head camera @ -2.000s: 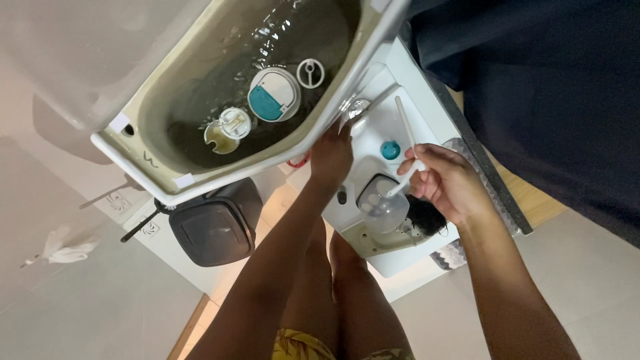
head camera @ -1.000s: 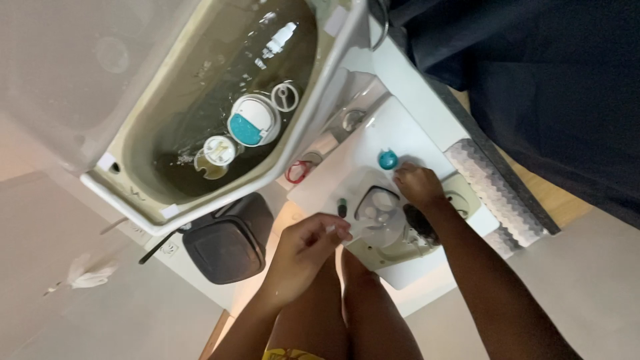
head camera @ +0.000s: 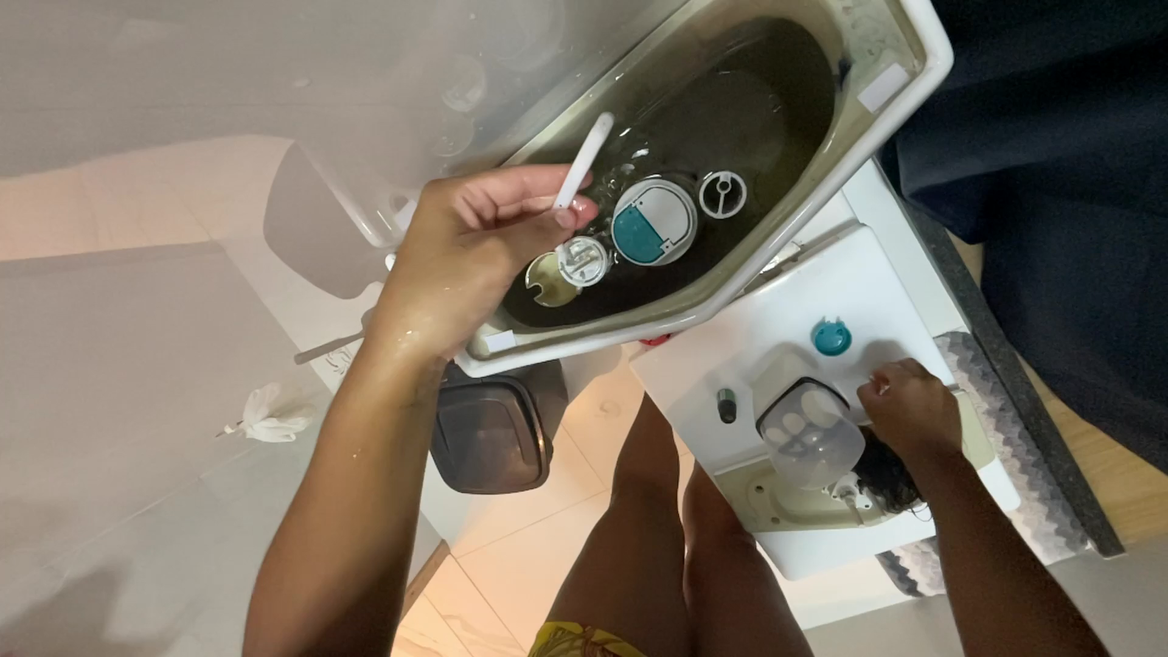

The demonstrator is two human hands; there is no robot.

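Note:
My left hand [head camera: 456, 265] pinches a slim white plastic stick [head camera: 584, 162] above an open toilet cistern [head camera: 630, 342] holding dark water. Below it, a white and teal flush valve [head camera: 653, 222] stands in the water. A round white fitting [head camera: 584, 261] is beside a yellowish cup-like part [head camera: 550, 281], and a white ring with a spoke [head camera: 723, 194] sits at the right. Over the white toilet lid [head camera: 730, 351], my right hand [head camera: 912, 411] has curled fingers near a teal plastic cap [head camera: 831, 337]; whether it holds anything is hidden.
A clear plastic container [head camera: 812, 438] and a small dark cylinder [head camera: 727, 405] are near my right hand. Beyond is an upturned beige-lined lid [head camera: 785, 506] with dark curly strands [head camera: 890, 474]. A dark lidded bin [head camera: 490, 433] stands below the cistern; dark cloth [head camera: 1049, 182] hangs right.
My left hand has moved up over the cistern. The white stick, in my right hand two seconds ago, is now in my left. My right hand has gone down beside the container. The view has shifted.

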